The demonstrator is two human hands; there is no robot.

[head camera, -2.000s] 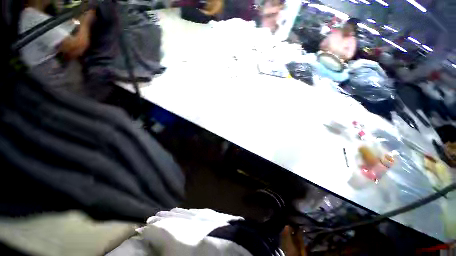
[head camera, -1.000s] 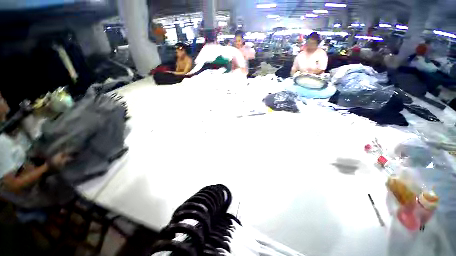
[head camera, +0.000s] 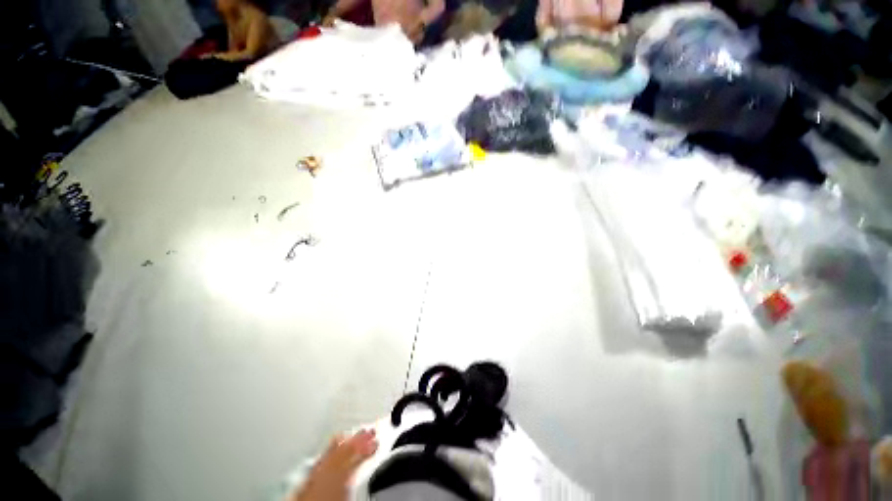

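Note:
A bunch of black hanger hooks (head camera: 455,396) stands at the bottom centre, at the near part of the table. White shirts (head camera: 528,470) lie under and beside the hooks, cut off by the bottom edge. My left hand (head camera: 337,470) is at the bottom, left of the hooks, against the white cloth. It is blurred and partly cut off, and its grip cannot be made out. My right hand is not in view.
The white worktable (head camera: 245,391) holds a long stack of clear bags (head camera: 655,264), a dark plastic bundle (head camera: 511,119), a pen-like stick (head camera: 748,450), a pink bottle (head camera: 836,470) and an orange-brown food bag (head camera: 817,399). Dark garments (head camera: 39,303) are at left. People sit beyond.
The view has swung from the floor gap onto the table and tilted down. The hooks now show lower and in a smaller bunch. My left hand has come into view beside them.

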